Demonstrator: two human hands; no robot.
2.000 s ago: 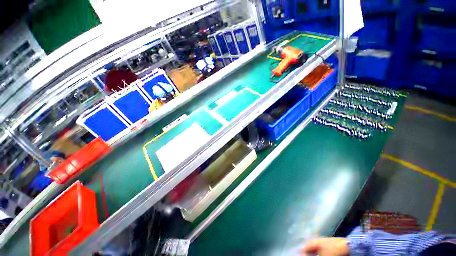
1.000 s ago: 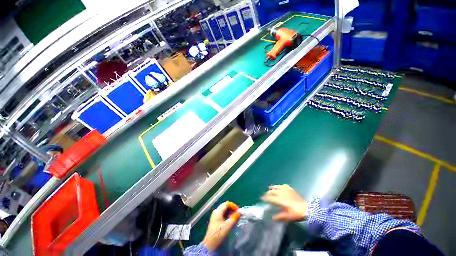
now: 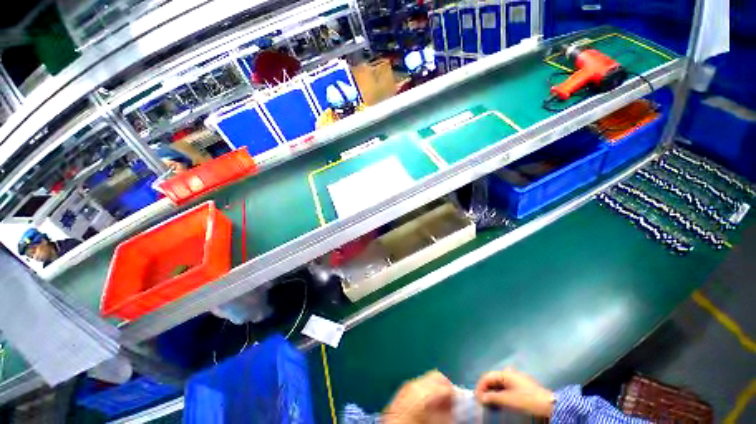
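My left hand [image 3: 423,399] and my right hand [image 3: 516,392] are close together at the bottom edge, over the front of the green bench mat [image 3: 489,310]. The fingers of both hands are closed on a small, whitish, crinkled piece of clear plastic bag [image 3: 467,407] between them. The left hand is blurred and cut off by the lower edge. Most of the bag is hidden or out of the picture.
Rows of black-and-white parts [image 3: 676,203] lie at right. A cream divided tray [image 3: 410,255] and blue bins [image 3: 551,180] sit under the metal-edged shelf [image 3: 448,178]. Another blue bin [image 3: 249,389] stands at lower left. The shelf holds red crates [image 3: 170,263] and a red-orange tool [image 3: 587,73].
The view has turned left, bringing the lower-left blue bin into view. My hands were apart around the bag one second ago and are now close together on it.
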